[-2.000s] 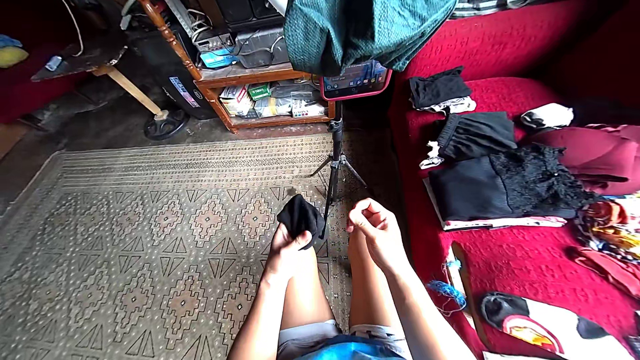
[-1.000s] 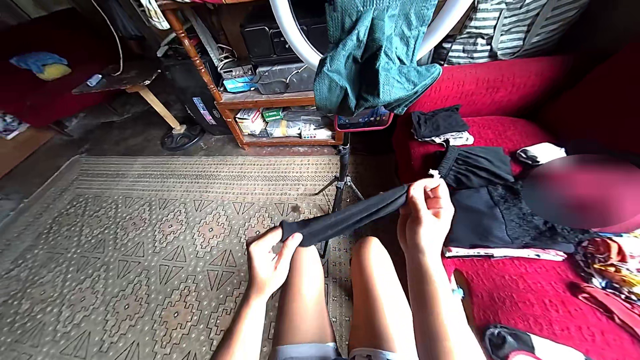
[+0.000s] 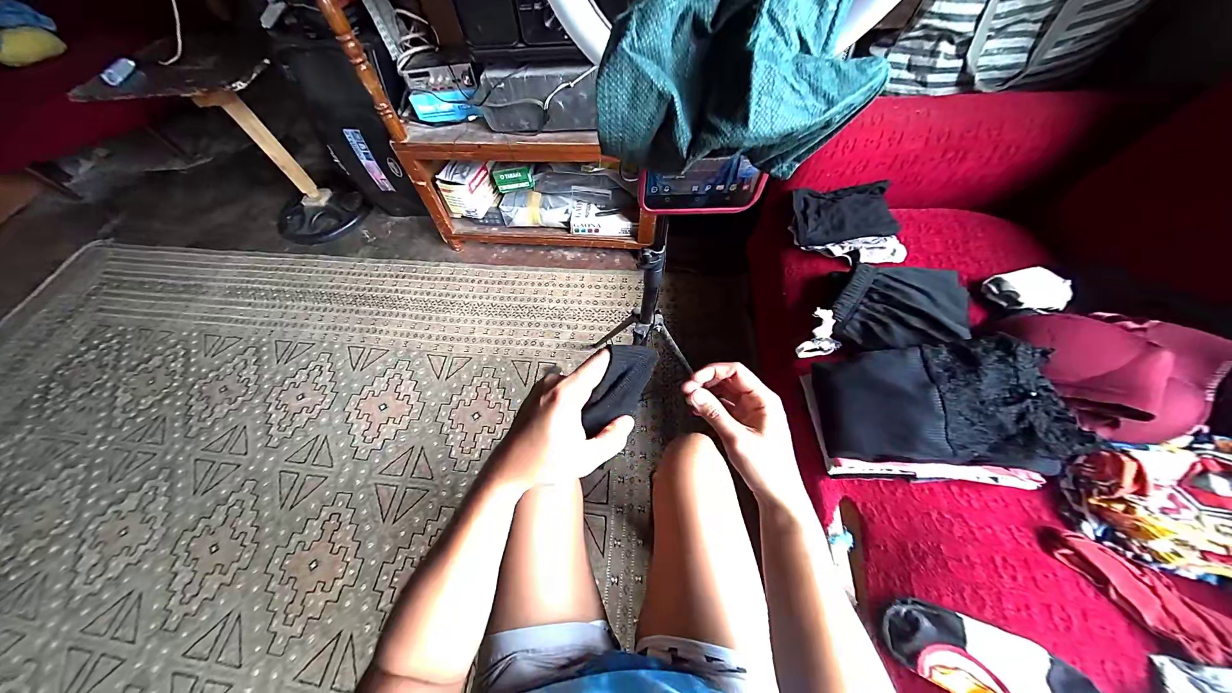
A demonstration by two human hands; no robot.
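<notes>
A small bundle of black knit cloth (image 3: 619, 385) is held in my left hand (image 3: 568, 423), between the thumb and fingers, above my knees. To its right, my right hand (image 3: 736, 409) is raised with fingers bent and thumb near the index finger; no cloth shows in it. Folded black garments lie on the red sofa at my right: one at the back (image 3: 844, 214), black gathered shorts (image 3: 905, 306), and a black piece with lace (image 3: 924, 404) on top of other cloth. Maroon clothing (image 3: 1116, 371) and a white bundle (image 3: 1028, 289) lie beside them.
A tripod (image 3: 653, 298) with a phone (image 3: 703, 188) and hanging teal cloth (image 3: 722, 87) stands ahead, by a wooden shelf (image 3: 520, 149). Patterned carpet (image 3: 241, 462) covers the floor. A black-and-white garment (image 3: 982, 645) and multicoloured cloth (image 3: 1165, 505) lie on the sofa (image 3: 1020, 549).
One second ago the black cloth was stretched between both hands; now it is bunched in my left hand and my right hand is off it.
</notes>
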